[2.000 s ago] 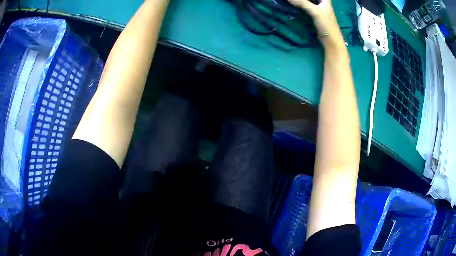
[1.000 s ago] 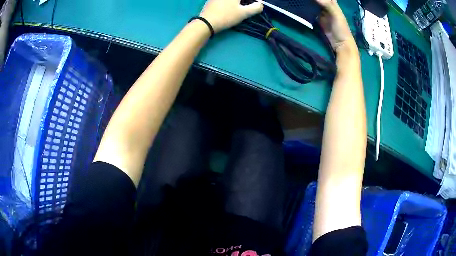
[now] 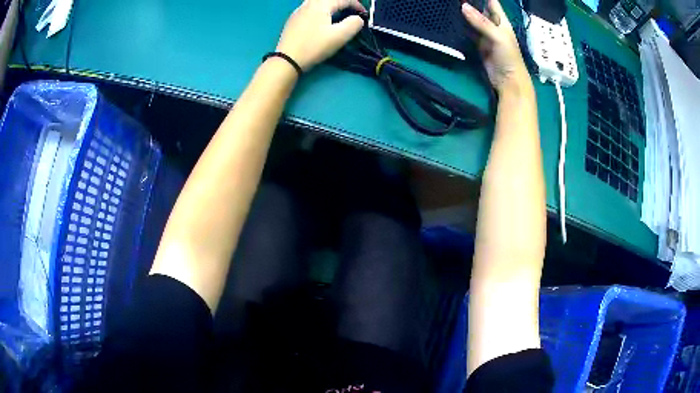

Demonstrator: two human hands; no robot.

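Note:
A black unit (image 3: 422, 23) with a mesh-like face and a pale front edge lies on the green bench at the top edge of the view, partly cut off. Its thick black cable (image 3: 430, 104) lies coiled in front of it, with a small yellow tie (image 3: 383, 65) around it. My left hand (image 3: 326, 29) is at the unit's left side, its fingertips curled on a dark part, perhaps the cable. My right hand (image 3: 495, 42) is on the unit's right side, thumb toward its top and fingers partly hidden.
A white power strip (image 3: 551, 50) with a white cord stands right of my right hand. Beyond it are a black label sheet (image 3: 614, 123) and stacked white sleeves (image 3: 666, 153). Blue crates stand at left (image 3: 54, 96) and lower right (image 3: 568, 307). White strips (image 3: 55, 17) lie far left.
My left hand has come into view from beyond the top edge. The unit now shows more of its mesh face, and the coiled cable with its yellow tie lies in plain view.

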